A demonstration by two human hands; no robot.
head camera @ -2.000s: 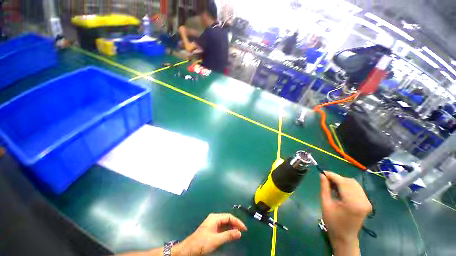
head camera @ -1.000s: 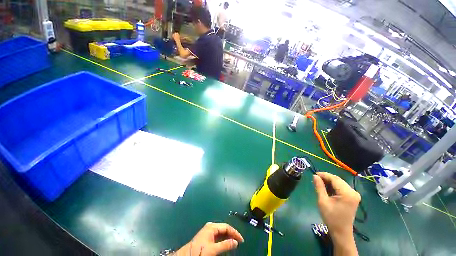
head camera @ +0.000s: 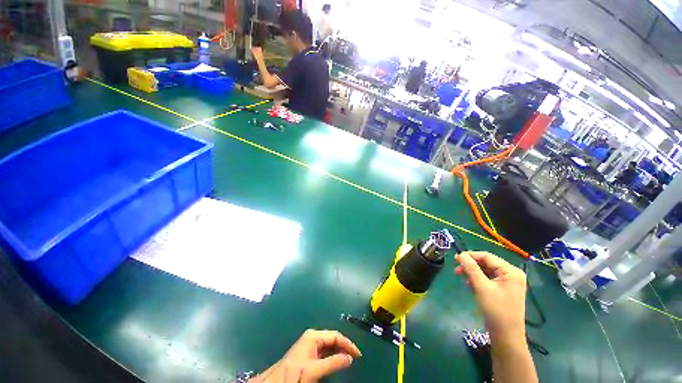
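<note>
The yellow and black heat gun stands on the green bench, its round silver nozzle pointing up and away. My right hand is right of the nozzle and pinches a short dark lead between thumb and fingertips, its pale tip at the nozzle. My left hand is at the bottom middle, left of the gun, fingers curved and apart, holding nothing. A few dark leads with white ends lie at the gun's base. A bunch with silvery tips lies beside my right wrist, partly hidden.
A blue bin stands left of a white sheet. Another blue bin is farther off. The black cord loops right of my hand. An orange hose and black round object are behind. A person sits beyond.
The view has shifted a little, so the bench things sit slightly farther left. My right hand still holds the lead at the nozzle. My left hand stays empty. The seated person's arm has moved.
</note>
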